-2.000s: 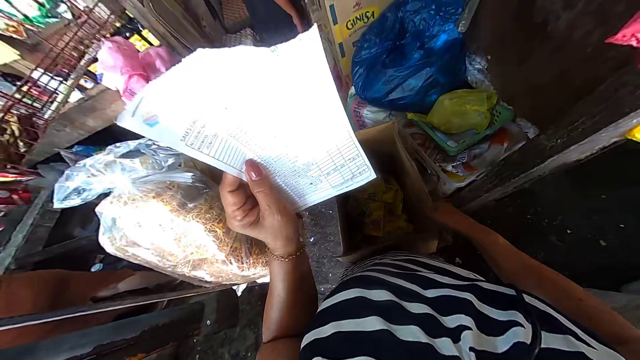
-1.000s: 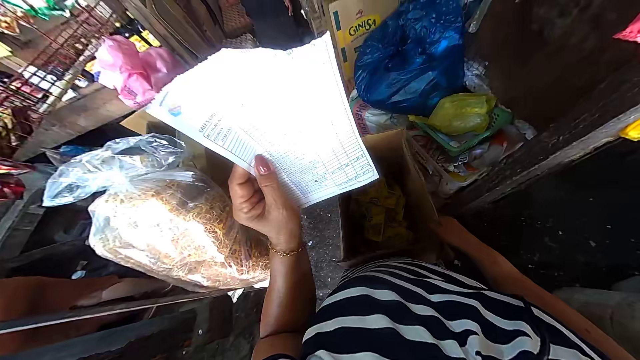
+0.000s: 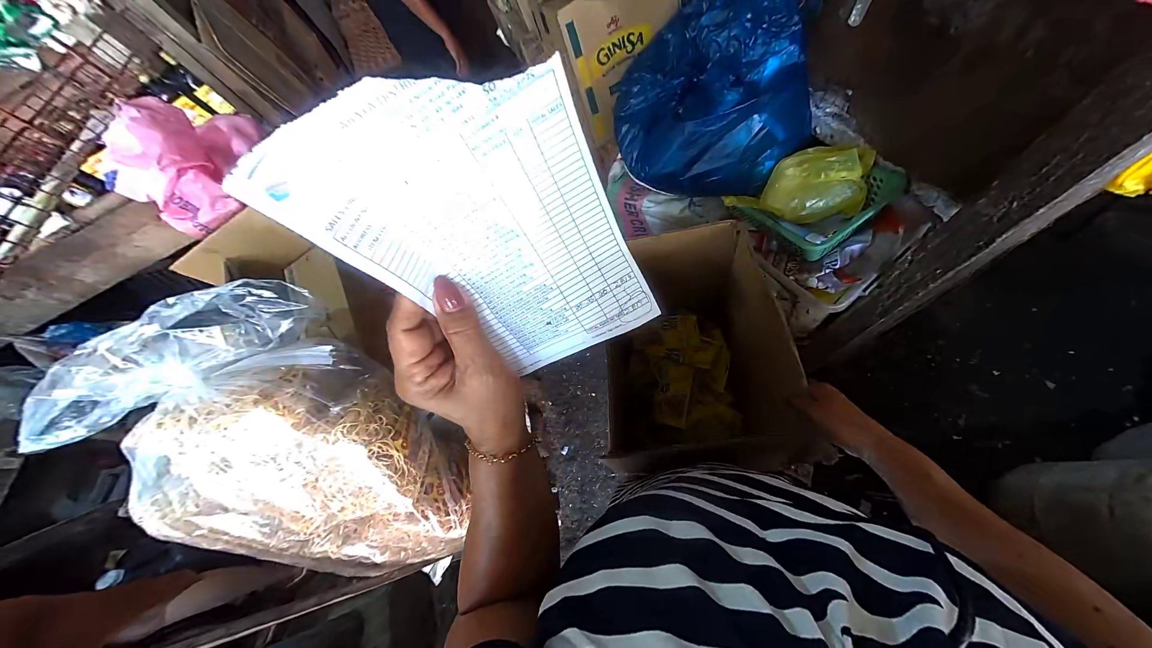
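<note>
My left hand (image 3: 454,360), with a thin bracelet at the wrist, pinches the lower edge of a torn-edged printed paper form (image 3: 477,207) between thumb and fingers. Bright light washes out part of the sheet, which bears printed lines and handwriting. My right hand (image 3: 823,414) is at the right side of an open cardboard box (image 3: 769,333); its fingers are partly hidden, so its hold cannot be told. Yellow packets (image 3: 688,369) lie inside that box. Left of my left forearm rests a clear plastic bag (image 3: 297,468) full of thin, tan, curly strands.
A blue plastic bag (image 3: 715,99) stands beside a Ginisa carton (image 3: 598,45). A yellow bag (image 3: 819,184) lies on a green basket (image 3: 886,189). Pink bags (image 3: 175,162) sit at the upper left, above another open box (image 3: 261,243). A wooden beam (image 3: 990,216) crosses the right side. Another person's hand (image 3: 454,49) shows at the top.
The paper in my left hand has tilted, and more of its printed columns show. My right hand remains at the box.
</note>
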